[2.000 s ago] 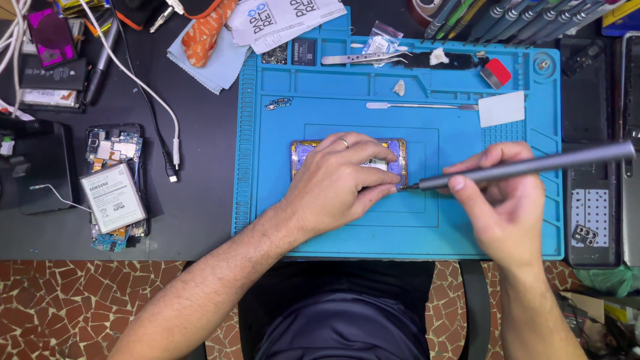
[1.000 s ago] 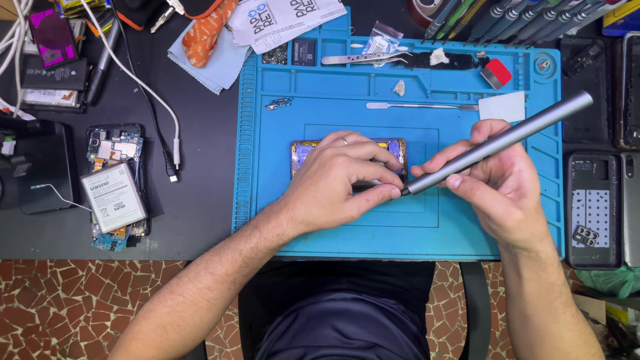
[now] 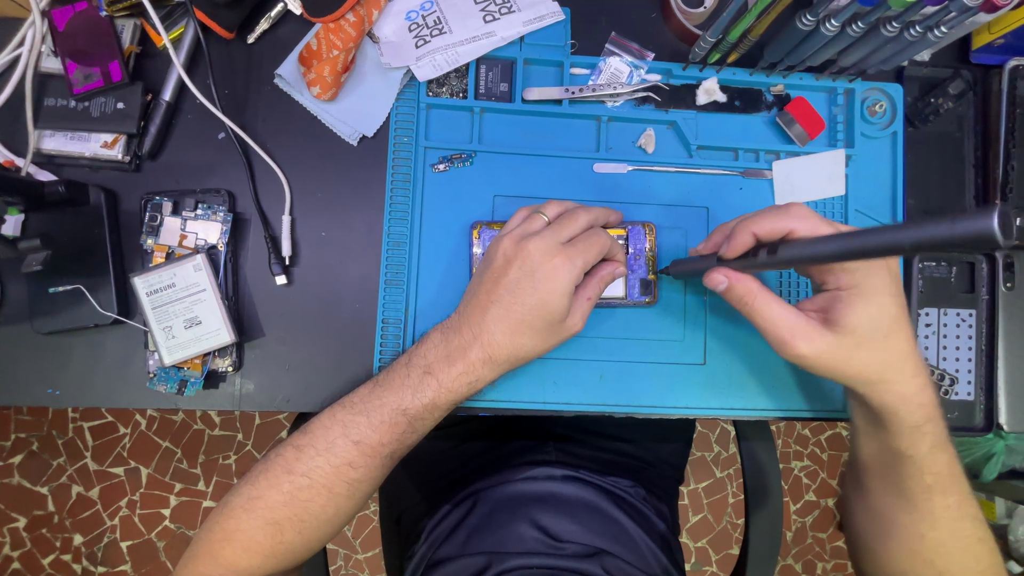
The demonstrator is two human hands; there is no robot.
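Note:
An opened smartphone (image 3: 640, 254) lies on a blue silicone repair mat (image 3: 528, 392), its purple and gold inner parts showing. My left hand (image 3: 544, 272) rests over the phone's middle and left part and hides much of it; its fingers are bent against the phone. Right of the phone, my right hand (image 3: 792, 288) grips a dark pen-shaped electric screwdriver (image 3: 848, 246), whose tip is at the phone's right edge. A metal spudger (image 3: 680, 170) and a white card (image 3: 808, 178) lie above the hands, with tweezers (image 3: 588, 92) farther back.
At the left, a Samsung battery (image 3: 184, 308) sits on another opened phone (image 3: 188, 220), near a cable (image 3: 280, 268). A small circuit board (image 3: 453, 162) lies on the mat. A red-and-grey block (image 3: 800, 122) and a rack of screwdrivers (image 3: 832, 36) are at the upper right.
The screwdriver has swung to a flatter angle than one second ago, its rear end lower and farther right. My right hand has shifted with it. The left hand stays over the phone.

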